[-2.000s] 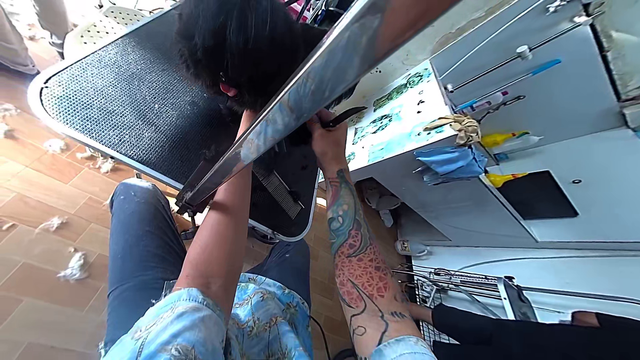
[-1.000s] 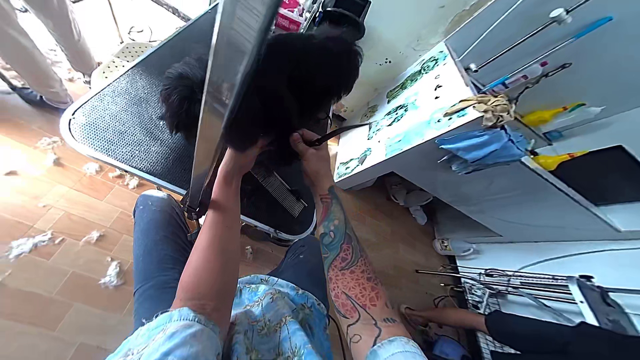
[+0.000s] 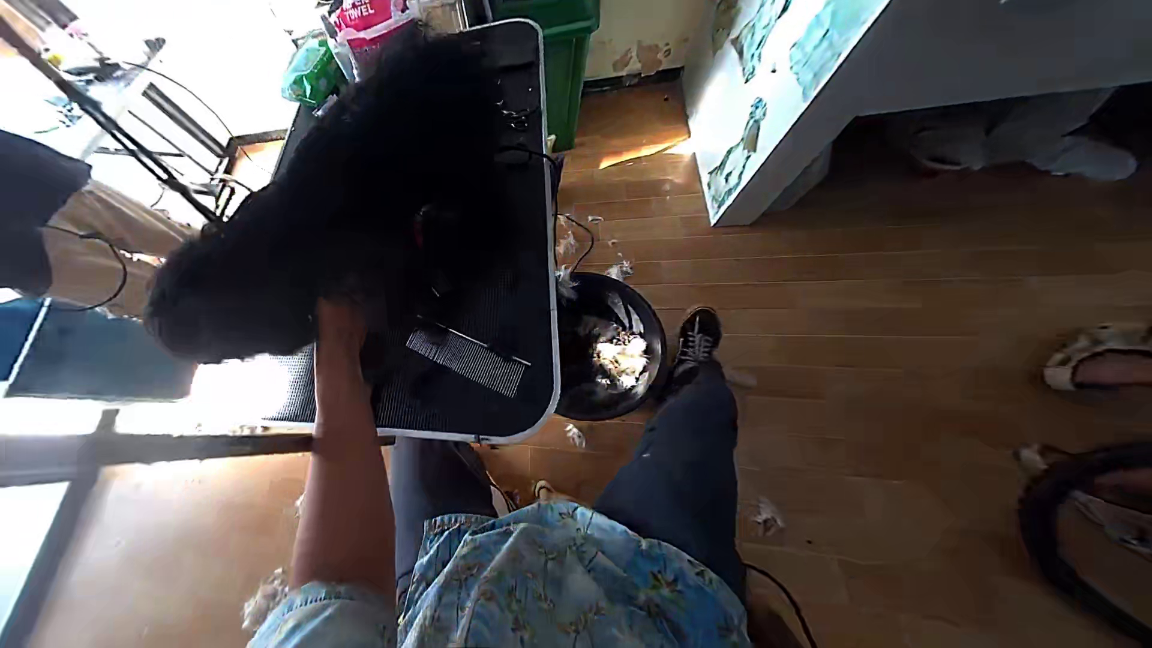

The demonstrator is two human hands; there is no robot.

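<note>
A black fluffy dog is on the black ribbed grooming table, covering much of its top. My left hand reaches into the fur at the dog's lower side; its fingers are hidden, so what they hold cannot be told. To the right of that wrist, a metal comb lies on the table mat near the rounded corner. A small dark object with a bit of red shows indistinctly against the fur. My right hand is out of view.
A round, glossy black object stands beside the table, by my shoe. Behind are a green plastic bin and a marbled-top cabinet. Another person stands at left. Hair tufts and cords lie on the floor.
My right hand has left the view; earlier it was at the dog, holding a dark tool. The slanting metal bar is no longer seen. The view has swung strongly.
</note>
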